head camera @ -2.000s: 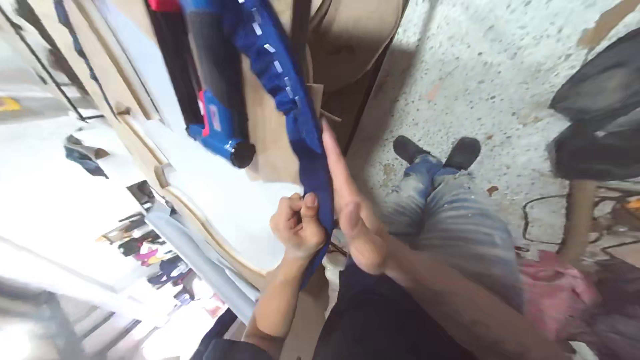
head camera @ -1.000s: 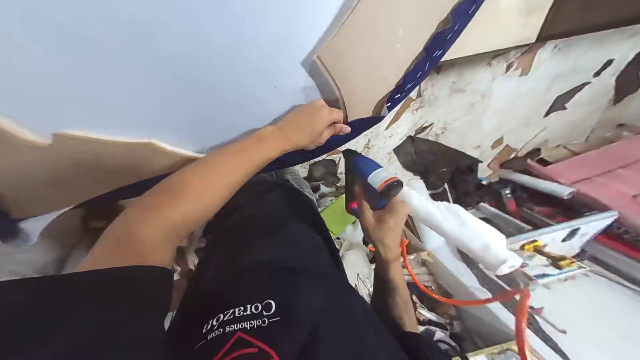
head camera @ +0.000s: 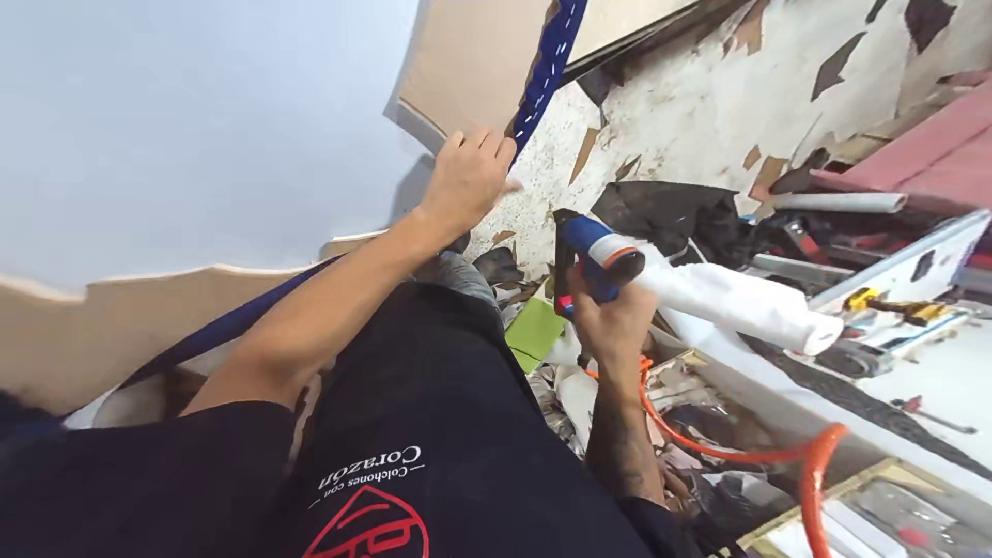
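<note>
A blue fabric strip (head camera: pixel 549 70) with a row of staples runs along the edge of a wooden panel (head camera: pixel 473 62). My left hand (head camera: pixel 473 174) is at that edge, fingers curled over the strip where the visible staples end and the thumb on the outer side. Lower left, the strip continues along the panel, passing behind my forearm. To the right, away from the panel, my right hand (head camera: pixel 616 314) grips a blue and black pneumatic staple gun (head camera: pixel 593 252). An orange air hose (head camera: pixel 721 456) trails below this hand.
A pale sheet (head camera: pixel 201 132) fills the panel's cut-out. Scraps litter the floor. On the right are a white roll (head camera: pixel 744 306), black cloth (head camera: pixel 666 213), pink material (head camera: pixel 922 155) and a yellow tool (head camera: pixel 891 304). Lower right stands an open wooden box (head camera: pixel 821 496) with scraps.
The staple gun lay on the panel two seconds ago; my right hand has left the strip and now holds it. My left hand stays at the strip. The view has swung strongly.
</note>
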